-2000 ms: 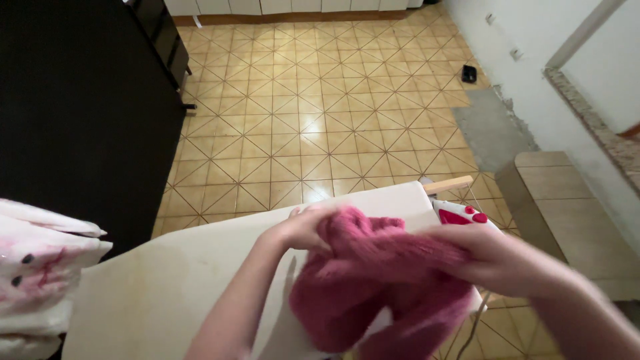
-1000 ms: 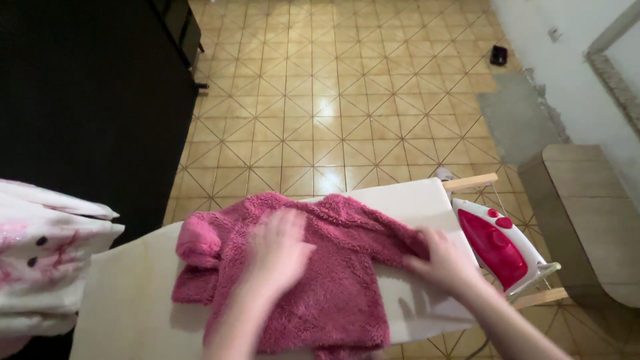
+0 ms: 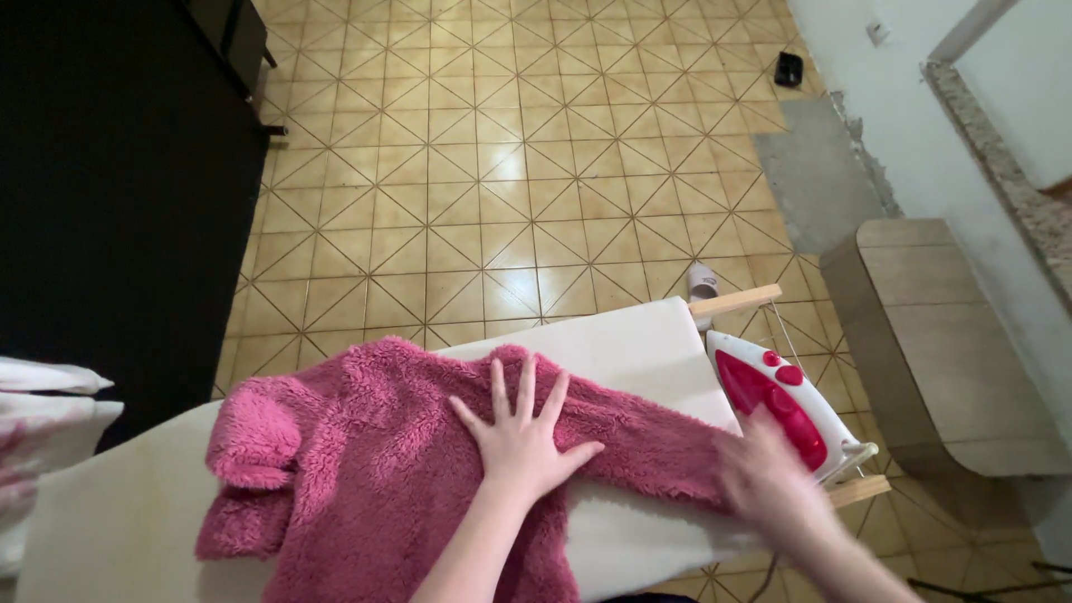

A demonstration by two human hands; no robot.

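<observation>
A fluffy pink long-sleeved garment (image 3: 368, 469) lies spread over a white ironing board (image 3: 620, 343). My left hand (image 3: 523, 435) rests flat on its upper part, fingers spread wide. One sleeve stretches out to the right, and my right hand (image 3: 766, 473), blurred, is at the cuff end; whether its fingers pinch the fabric is not clear. The other sleeve is folded at the left. Just beyond my right hand, a red and white clothes iron (image 3: 779, 402) lies on the rest at the board's right end, partly hidden by that hand.
Wooden bars (image 3: 737, 300) extend from the board's right end, with a slipper (image 3: 702, 280) on the tiled floor nearby. A grey-beige cabinet (image 3: 930, 335) stands at the right. White and pink cloth (image 3: 42, 435) hangs at the left beside a large black panel (image 3: 117, 184).
The garment, bunched in both hands two seconds ago, now lies spread on the board. Since one second ago, its right sleeve has been straightened outward and my left hand's fingers have spread.
</observation>
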